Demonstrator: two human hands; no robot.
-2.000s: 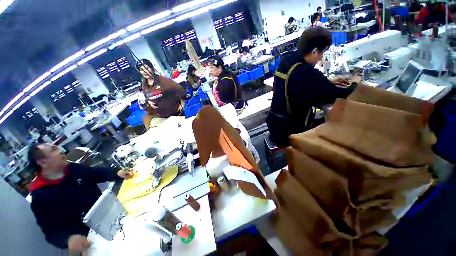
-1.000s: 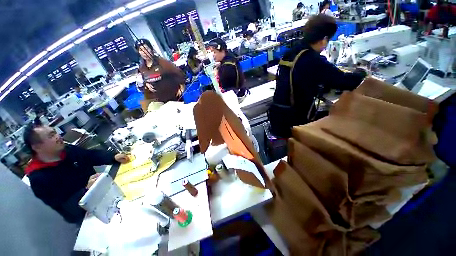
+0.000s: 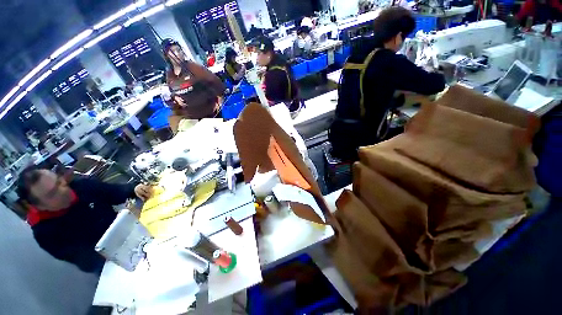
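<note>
Neither of my hands shows in the head view. Nearest in front of me, on the right, lies a stack of brown bag bodies (image 3: 450,166), overlapping in a row and folded, on a bench. Left of it a large brown cut panel (image 3: 256,135) stands upright with a rounded top and an orange-tan inner side. A curved white piece (image 3: 265,183) is against it. Small bottles or pots (image 3: 269,203) stand by its foot. A brown thread spool (image 3: 233,226) and a red thread cone with a green base (image 3: 224,261) stand on the white bench, beside a grey canister (image 3: 203,246).
A seated person (image 3: 74,209) is at the left by yellow pieces (image 3: 163,206). A person in dark clothes (image 3: 370,92) works behind the stack. White sheets (image 3: 163,280) hang off the bench edge. A blue bin (image 3: 296,289) is under the bench.
The view has shifted, so the benches sit slightly higher in the picture. The seated person's head has turned downward, and one hand rests at the yellow pieces. The brown stack looks unchanged.
</note>
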